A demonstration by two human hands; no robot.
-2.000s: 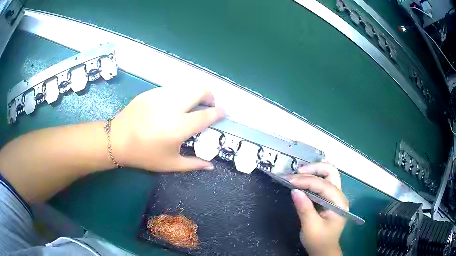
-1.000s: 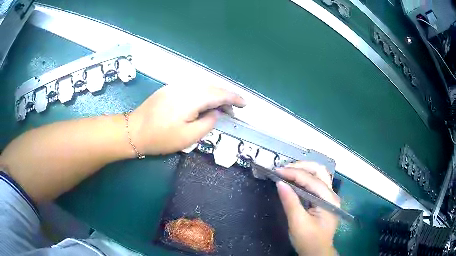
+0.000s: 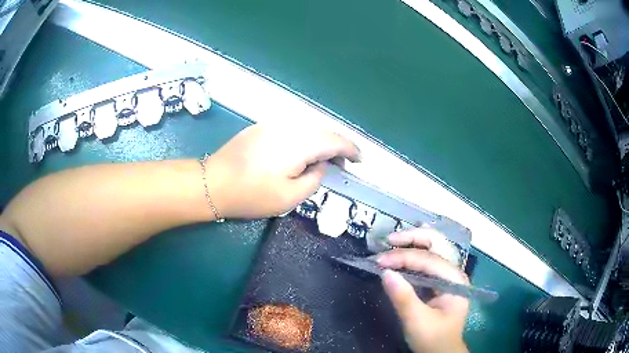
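Observation:
A silver carrier strip (image 3: 386, 198) lies along the back edge of the black work pad (image 3: 303, 265), its pale tabs towards me. My left hand (image 3: 279, 169) holds the strip's left end, which it partly hides. My right hand (image 3: 431, 289) holds thin grey tweezers (image 3: 414, 277) like a pen. Their tip is over the pad, in front of the tabs and apart from the strip. My right fingers cover part of the strip's right end. A pile of small copper pieces (image 3: 280, 326) lies at the pad's near left.
Another carrier strip (image 3: 117, 93) lies at the left on the green surface. A bright metal rail (image 3: 227, 74) runs behind the held strip. More strips (image 3: 572, 234) lie at the right and far right. Dark ridged stacks (image 3: 552, 324) stand at the near right.
The tweezers' tip has moved off the strip's tabs towards me, over the pad. My left hand has slid right relative to its first grip on the strip. The whole view has shifted slightly.

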